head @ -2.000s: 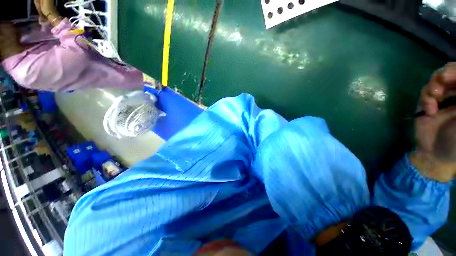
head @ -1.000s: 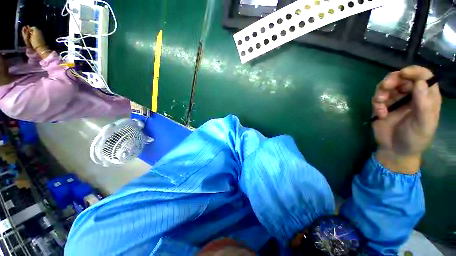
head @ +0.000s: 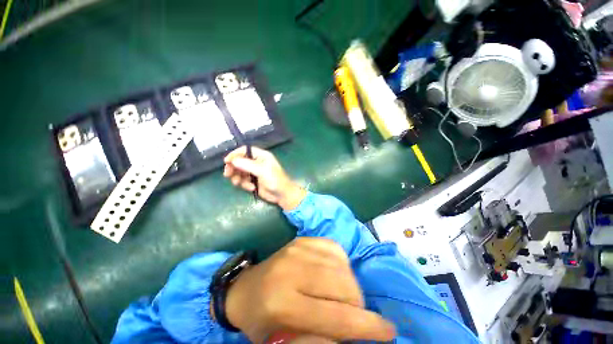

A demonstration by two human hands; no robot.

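Observation:
A black tray (head: 165, 171) lies on the green bench with several silvery phones side by side, such as the rightmost phone (head: 245, 111), each with a pale camera end. A white carrier strip (head: 143, 180) with two rows of dark dots lies slanted across the tray and its near edge. My right hand (head: 263, 176) holds a slim black pen-like tool (head: 251, 160) between its fingers, just off the tray's near right corner. My left hand (head: 306, 292), with a black watch at its wrist, is close to my body, back up and fingers bent; its palm and fingertips are hidden.
An orange-yellow screwdriver (head: 349, 97) and a long pale-yellow block (head: 378, 91) lie right of the tray. A white fan (head: 489, 87) stands beyond. A white machine (head: 437, 242) with metal jigs and a small screen stands at the right. Yellow tape (head: 28, 310) marks the lower left.
The view has swung, bringing the whole tray, the screwdriver and the machine into sight. My left hand now shows at the bottom. My right hand still holds the black tool.

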